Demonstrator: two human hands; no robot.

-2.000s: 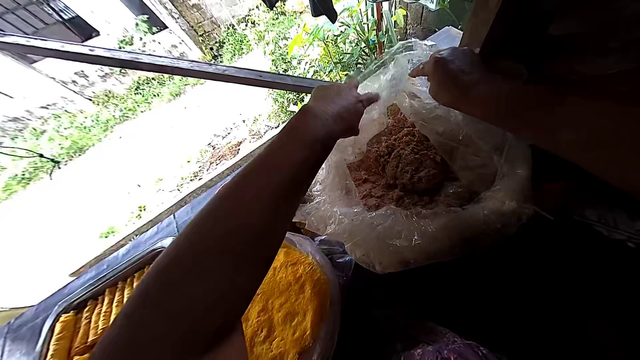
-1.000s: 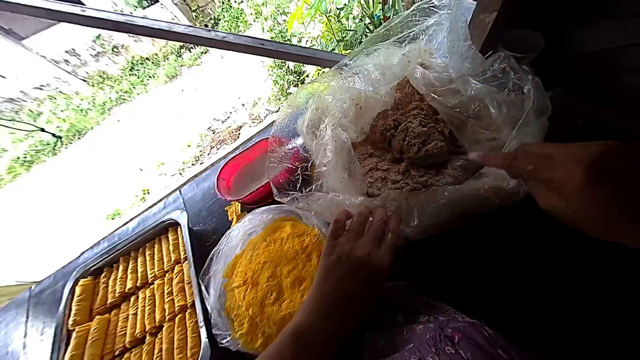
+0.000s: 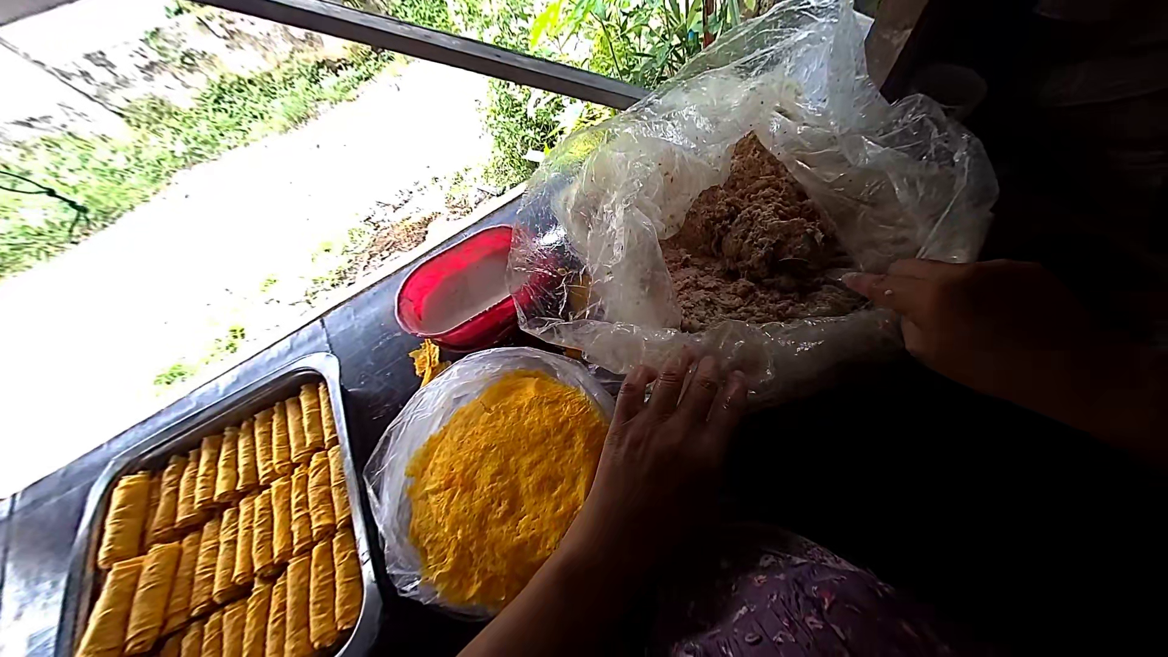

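A clear plastic bag (image 3: 630, 201) lies spread wide, with a mound of brownish minced filling (image 3: 762, 228) inside it. My left hand (image 3: 671, 420) rests on the bag's near edge, fingers spread and pointing away. At the filling's right side is my right hand (image 3: 922, 297), its fingers bent; a light tip shows at the fingers, but whether it is a tool I cannot tell. Beside my left forearm, a round stack of yellow wrappers (image 3: 502, 484) sits in a plastic-lined container. A metal tray (image 3: 360, 547) at the lower left holds rows of yellow rolls (image 3: 237, 547).
Behind the wrappers stands a red oval tub (image 3: 415, 301) with whitish contents. A scrap of yellow wrapper (image 3: 427, 360) lies between them. The dark tabletop (image 3: 365, 342) ends along a diagonal edge toward the bright ground outside. A bar (image 3: 438, 46) crosses the top. The right side is very dark.
Two seconds ago both hands were up at the bag's far rim. My left hand has come down to its near edge, my right hand to the filling's right side. The bag now lies wider.
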